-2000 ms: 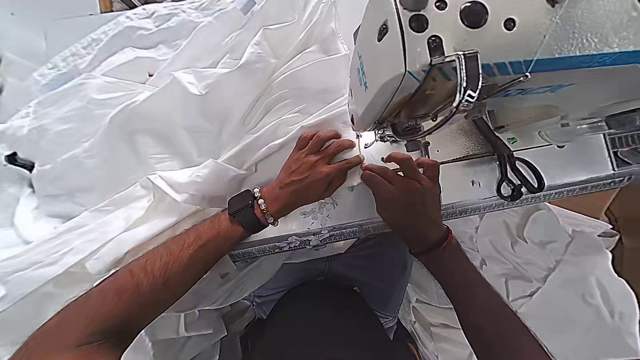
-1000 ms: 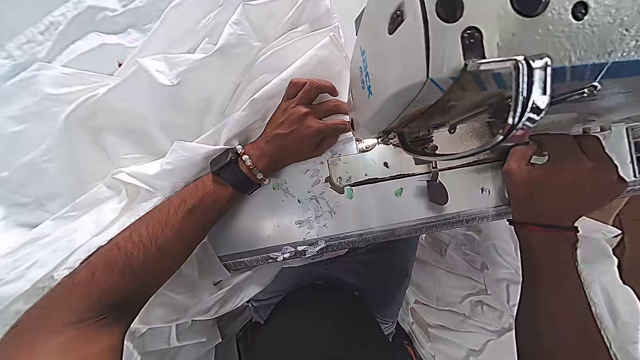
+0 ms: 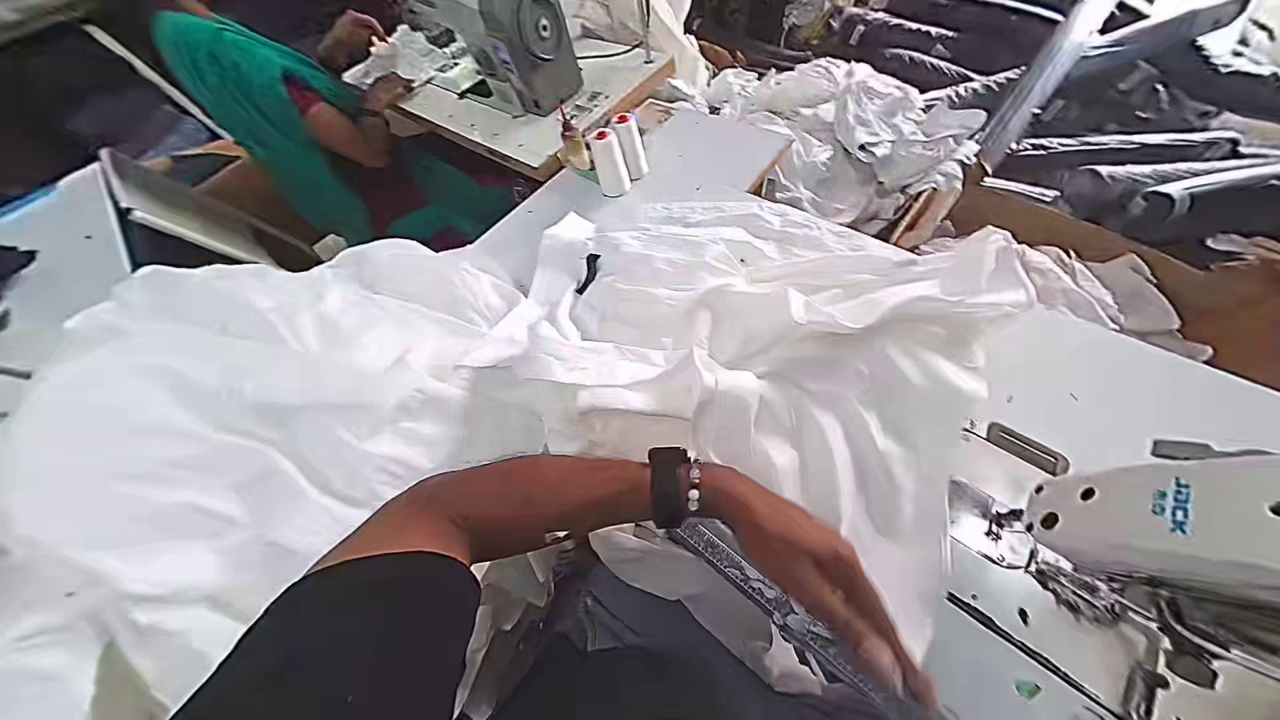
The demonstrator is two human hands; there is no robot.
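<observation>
My left hand (image 3: 835,590), with a black watch and a beaded bracelet at its wrist, reaches across the front edge of the sewing table, over a measuring tape (image 3: 740,570) fixed along that edge. It is blurred, and its fingers do not show well enough to tell their hold. White fabric (image 3: 850,430) lies in folds beside and beyond it. The Jack sewing machine (image 3: 1180,510) is at the right, its needle area (image 3: 1005,535) to the right of the fabric. My right hand is out of view.
Past the fabric, two white thread cones (image 3: 609,162) and a small bottle (image 3: 573,140) stand on a table. A co-worker in green sits at another sewing machine (image 3: 530,50) at the upper left. Crumpled white cloth (image 3: 850,120) is heaped at the back, near a metal bar (image 3: 1050,80).
The view has swung far to the left and up. My left hand has left the needle area for the table's front edge. My right hand, beside the machine a second ago, has gone out of view.
</observation>
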